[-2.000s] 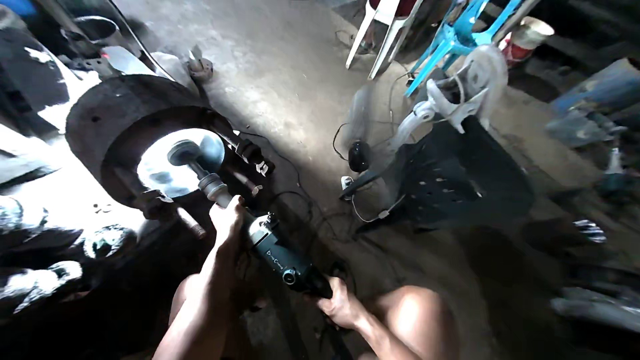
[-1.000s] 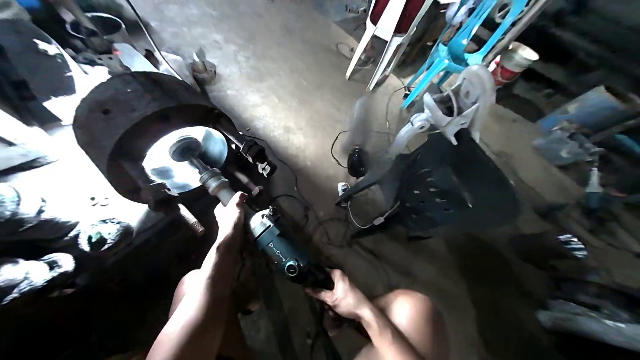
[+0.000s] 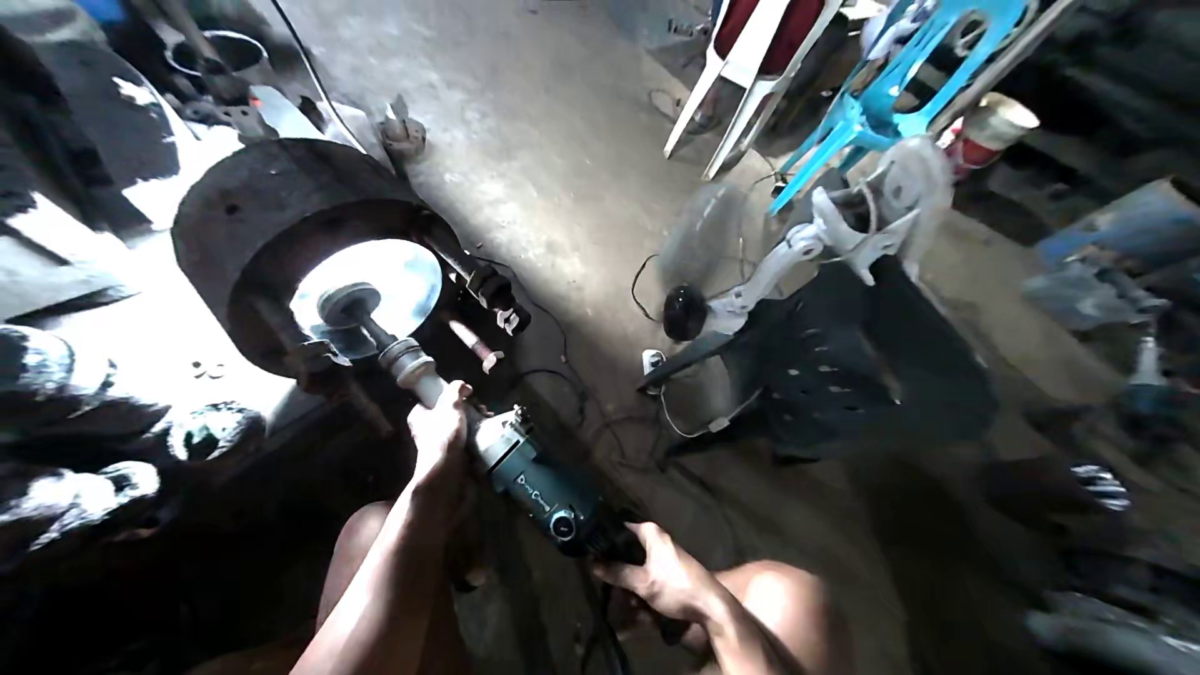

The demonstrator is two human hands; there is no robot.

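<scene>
A dark green corded power grinder (image 3: 553,497) with a long pale neck lies across the middle of the view. My left hand (image 3: 441,436) is wrapped around its neck, and my right hand (image 3: 656,572) grips the black rear handle. At the neck's far end a round polishing or grinding head (image 3: 350,305) is at a shiny metal disc or bowl (image 3: 412,277); whether they touch I cannot tell. The shiny piece sits inside a thick, dark cylindrical housing (image 3: 291,183), where clamp-like bolts (image 3: 487,286) stand at the rim.
An electric fan (image 3: 806,239) stands beside a black plastic chair or panel (image 3: 853,375) on the right. Behind are a white chair (image 3: 745,66), a blue plastic chair (image 3: 881,112) and a bucket (image 3: 998,127). Cables (image 3: 609,422) run over the concrete floor. Shiny rounded pieces (image 3: 211,431) lie at left.
</scene>
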